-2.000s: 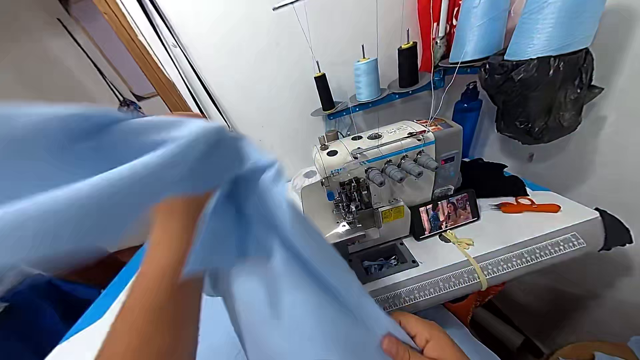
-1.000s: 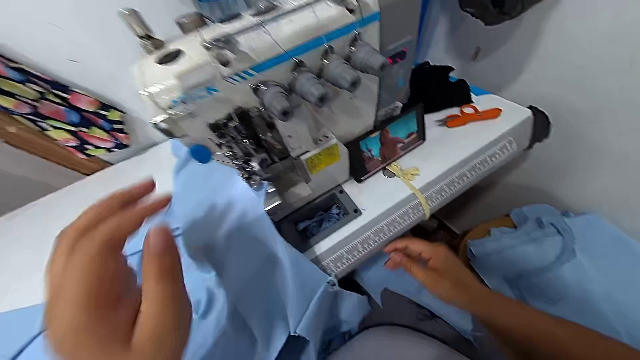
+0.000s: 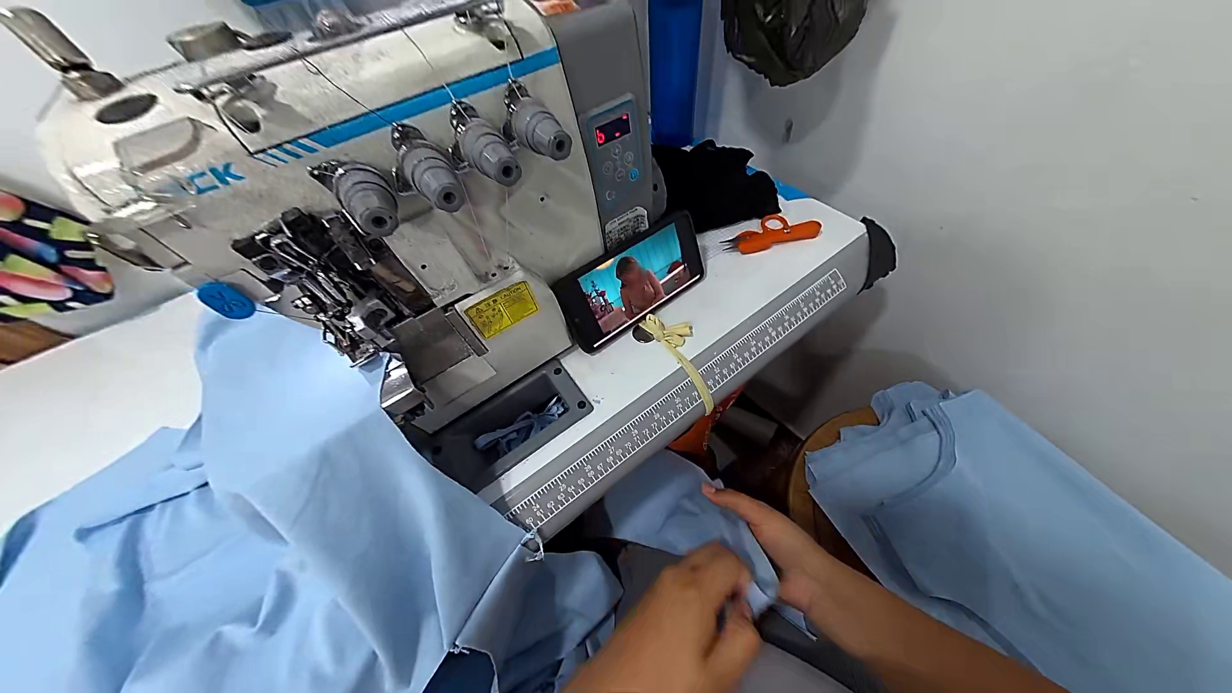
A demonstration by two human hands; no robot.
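Light blue fabric (image 3: 327,462) hangs from the bed of a serger sewing machine (image 3: 385,192), close to its presser foot, and spreads over the left of the table. Below the table's front edge, my left hand (image 3: 674,616) is blurred, its fingers curled on a smaller light blue fabric piece (image 3: 664,510) over my lap. On the right side of that same piece is my right hand (image 3: 775,539), with the cloth between its thumb and fingers. My left fingertips are partly hidden.
A phone (image 3: 635,284) leans against the machine. Orange thread snips (image 3: 778,234) and black cloth (image 3: 717,183) lie behind it. A measuring tape (image 3: 674,399) runs along the table edge, with a yellow band (image 3: 688,366) tied around it. More blue fabric (image 3: 1011,520) covers a round stool (image 3: 828,448) at right.
My left hand has moved from above the fabric at left down to my lap, beside my right hand. Both hands have taken hold of the smaller blue piece. The view has come closer to the machine.
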